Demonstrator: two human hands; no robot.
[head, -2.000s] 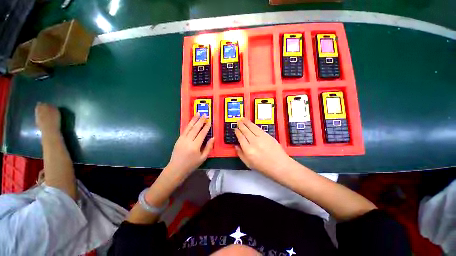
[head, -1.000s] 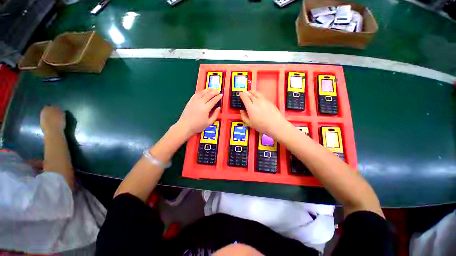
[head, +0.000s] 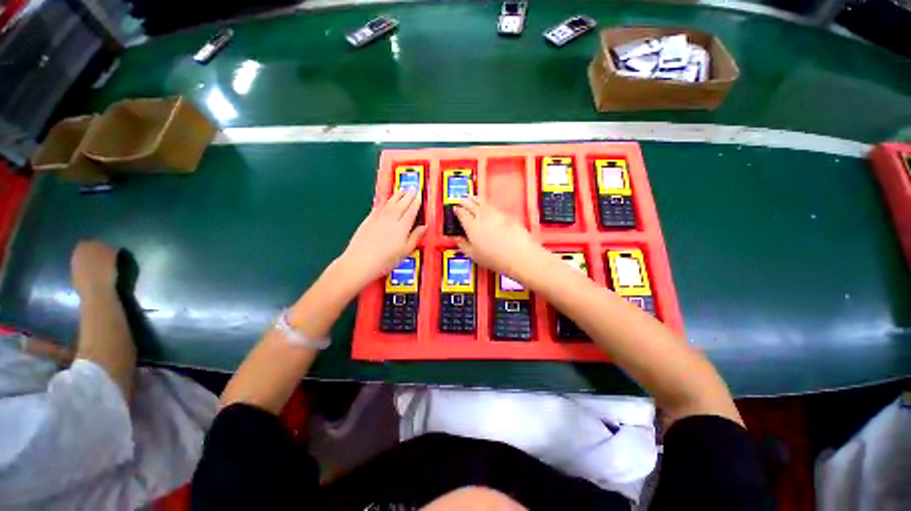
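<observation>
A red tray (head: 368, 344) lies on the green bench in front of me, with yellow-and-black keypad phones in its pockets. The middle pocket of the far row is empty. My left hand (head: 384, 236) rests with its fingers on the far-left phone (head: 410, 178) and covers most of its keypad. My right hand (head: 491, 236) has its fingertips on the keypad of the second far-row phone (head: 457, 188). Both phones lie in their pockets with bluish lit screens. Near-row left phones show blue screens; the others show white or pinkish ones. My right forearm hides part of the near row.
An open brown box (head: 664, 92) of white-silver parts stands beyond the white line. Two brown boxes (head: 150, 135) stand at the left. Several silver phones (head: 372, 31) lie on the far side. A neighbour's hand (head: 95, 267) rests at the left. Another red tray edge (head: 892, 165) shows right.
Since two seconds ago, both hands have moved from the near-row left phones to the far-row left phones. Over the last second they stay there, while the view shifts.
</observation>
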